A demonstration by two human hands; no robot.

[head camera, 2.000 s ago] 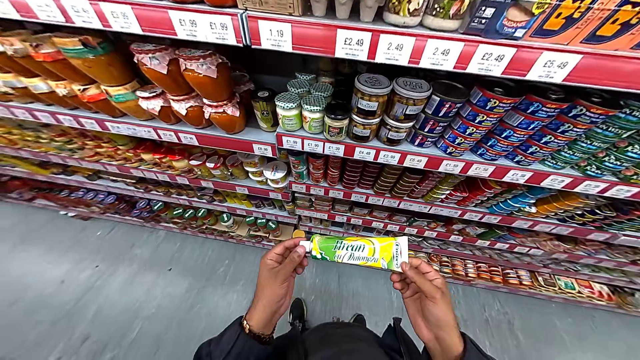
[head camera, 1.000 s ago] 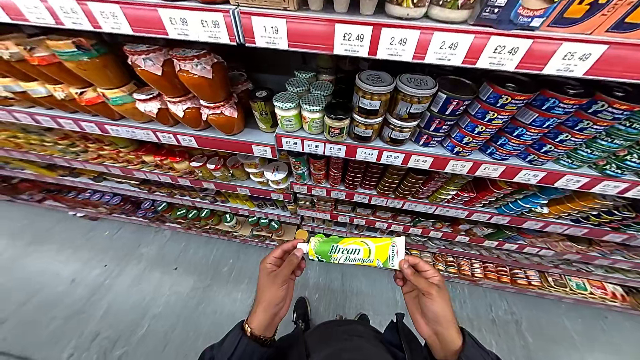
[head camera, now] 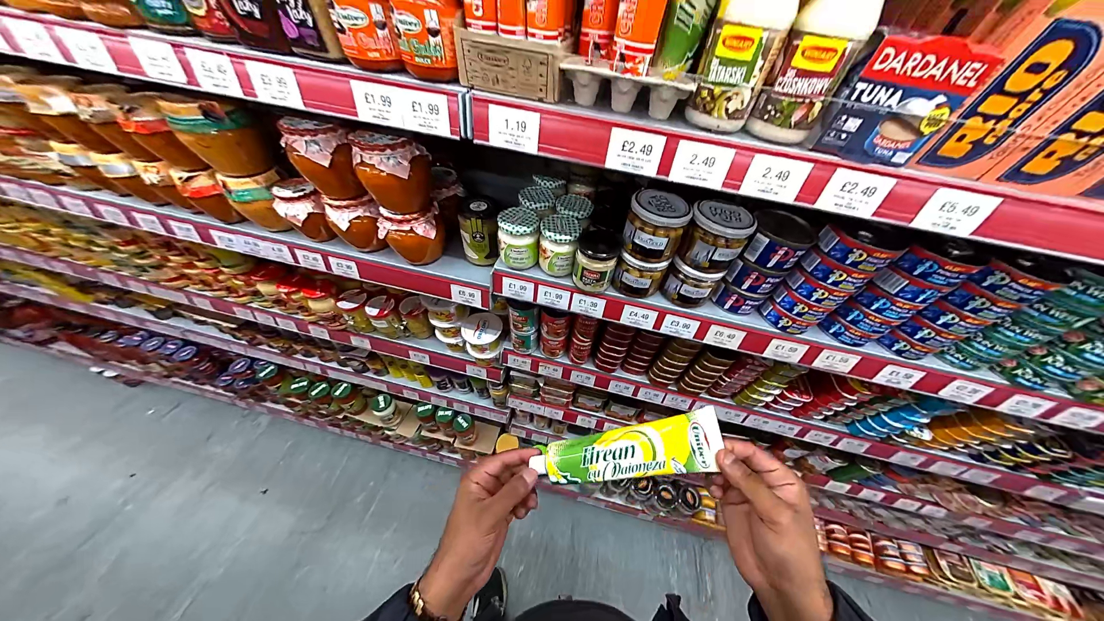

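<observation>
A yellow and green squeeze tube of horseradish with mayonnaise (head camera: 630, 450) is held up between both hands, its printed face toward me and its right end tilted a little upward. My left hand (head camera: 487, 509) pinches the white cap end between thumb and fingers. At the flat crimped end, my right hand (head camera: 763, 509) grips the tube with thumb and fingertips. Behind and below the tube run the lower shelves, partly hidden by it.
Stacked jars with cloth-covered lids (head camera: 388, 172) fill the middle shelf at left. Pickle jars (head camera: 655, 226) and blue cans (head camera: 862, 254) stand right of them. The red shelf edge (head camera: 586, 136) above carries price labels. Grey floor (head camera: 216, 500) lies below.
The tube's right end has risen, so the tube is now tilted rather than nearly level. Both hands keep their hold. The view has shifted upward slightly, showing more of the top shelf.
</observation>
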